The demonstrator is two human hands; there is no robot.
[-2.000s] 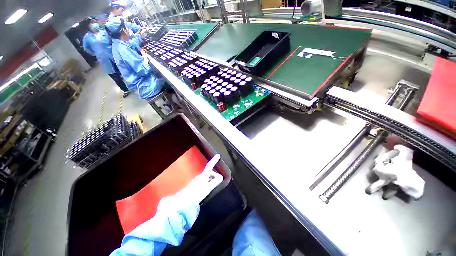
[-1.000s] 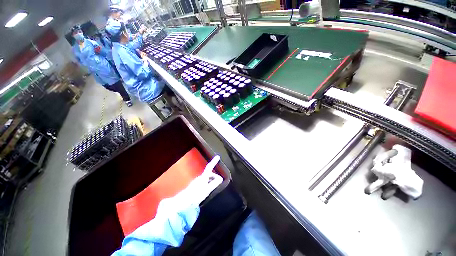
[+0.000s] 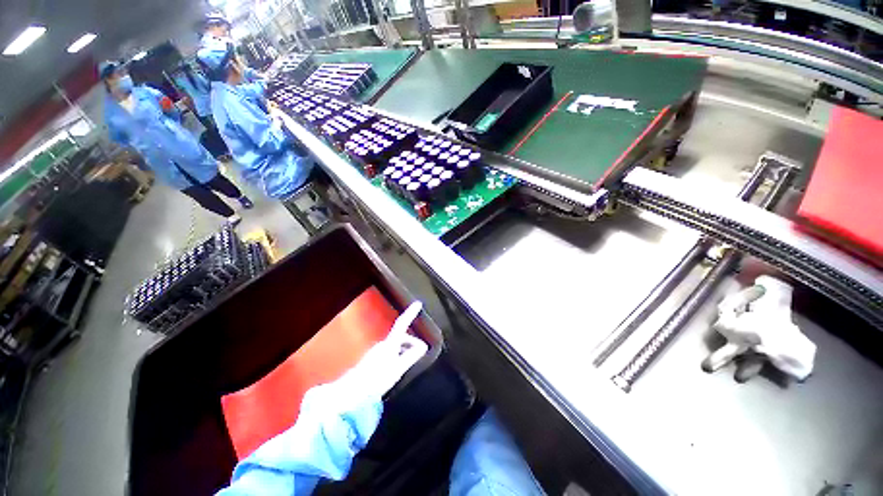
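Note:
My left hand point(image 3: 389, 360), in a white glove, is at the right rim of the large black tote point(image 3: 208, 329). One finger points up and out over the rim; the other fingers are bright and hard to tell apart. I see nothing held in it. A red foam sheet point(image 3: 300, 373) lies inside the tote, partly behind my sleeve. My right hand is not in view. A green circuit board point(image 3: 460, 208) with upright black capacitors sits on the line ahead. Crumpled white gloves point(image 3: 765, 329) lie on the metal surface at right.
More capacitor boards point(image 3: 339, 116) run up the line. A small black tray point(image 3: 499, 107) sits on the green mat point(image 3: 620, 77). A chain rail point(image 3: 716, 232) crosses at right, beside a red mat point(image 3: 852, 179). Workers in blue stand or sit at far left. Stacked black boards point(image 3: 189, 281) are behind the tote.
The standing worker at far left has moved left and nearer. The view has shifted slightly. My left hand stays at the tote rim.

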